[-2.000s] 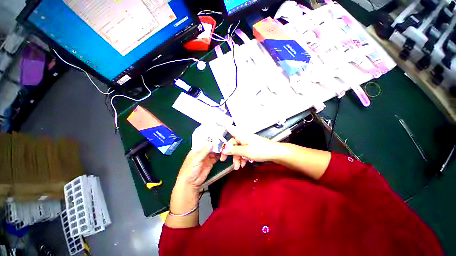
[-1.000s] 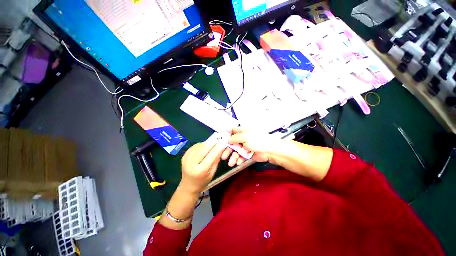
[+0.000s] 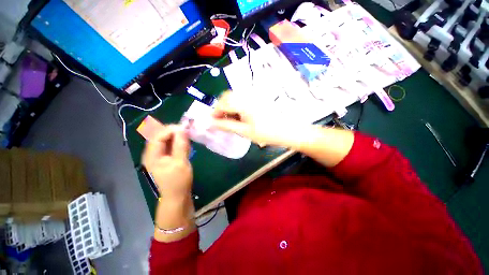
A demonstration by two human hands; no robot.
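Observation:
My left hand [image 3: 170, 161] is blurred, its fingertips pinched on the left end of a thin pale pinkish sheet [image 3: 228, 146]. My right hand [image 3: 249, 124] is also blurred, its fingers closed at the sheet's upper edge. The sheet spans the space between the hands above the green mat; whether it is paper or a bag I cannot tell. A white strip-like box [image 3: 197, 109] shows partly behind it. A smartwatch with a pale strap [image 3: 201, 96] lies just beyond. An orange and blue retail box [image 3: 149, 128] is mostly hidden behind my left hand.
A white tray with pink-strap watches [image 3: 343, 80] bears another retail box [image 3: 303, 52]. Two monitors [image 3: 120, 40] and a red-orange device [image 3: 213, 40] stand behind. A black-strap rack [image 3: 450, 40] is at right, with a metal rod [image 3: 441, 143] and rubber band [image 3: 397, 93] on the mat.
My hands have moved apart, my left hand to the left over the retail box. The pale sheet now shows spread between them, where before they were close together around a small white item.

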